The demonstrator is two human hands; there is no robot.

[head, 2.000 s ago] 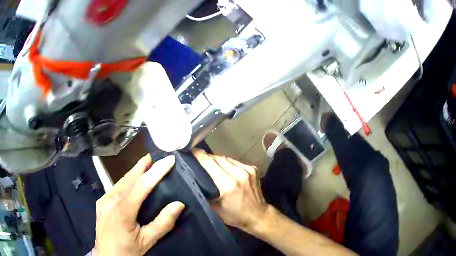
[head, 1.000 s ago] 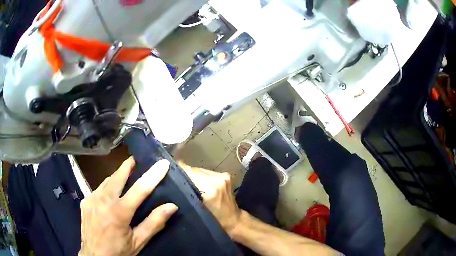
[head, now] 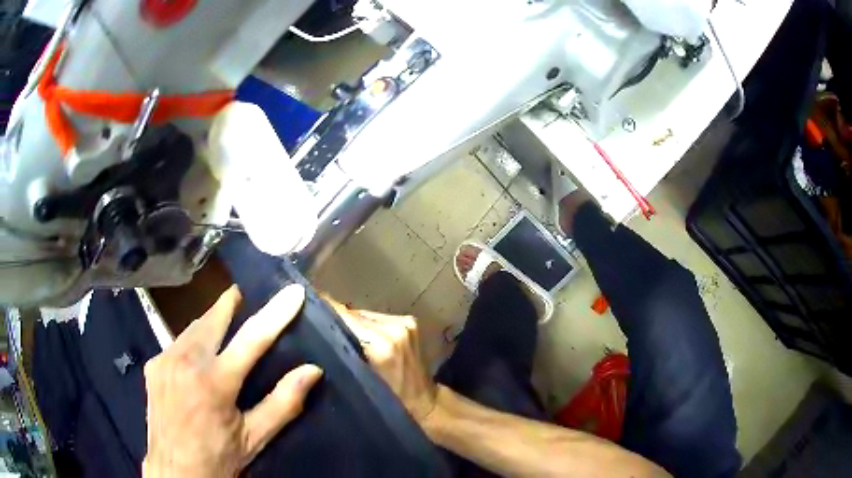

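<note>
A black padded bag panel (head: pixel 327 411) runs from the bottom edge up to the sewing machine head (head: pixel 140 56). A narrow, slightly shinier edge strip lies along its right side. My left hand (head: pixel 210 383) lies on top of the panel with fingers spread, fingertips near the strip. My right hand (head: pixel 392 359) is at the panel's right edge, fingers curled against it and partly hidden by the fabric. The panel's far end is under the head beside the cylinder arm (head: pixel 448 131). The needle point is hidden.
Black fabric pieces (head: pixel 89 373) lie at the left. A red tool (head: pixel 624 180) lies on the white machine stand (head: pixel 598 168). A foot pedal (head: pixel 534 250), a sandalled foot and a red bag (head: pixel 603 392) are on the floor. A black crate (head: pixel 766 243) stands at the right.
Since the earliest frame, the panel's front end has come under the head, and the folded part by my right hand is gone from view. My left hand has shifted slightly left in view.
</note>
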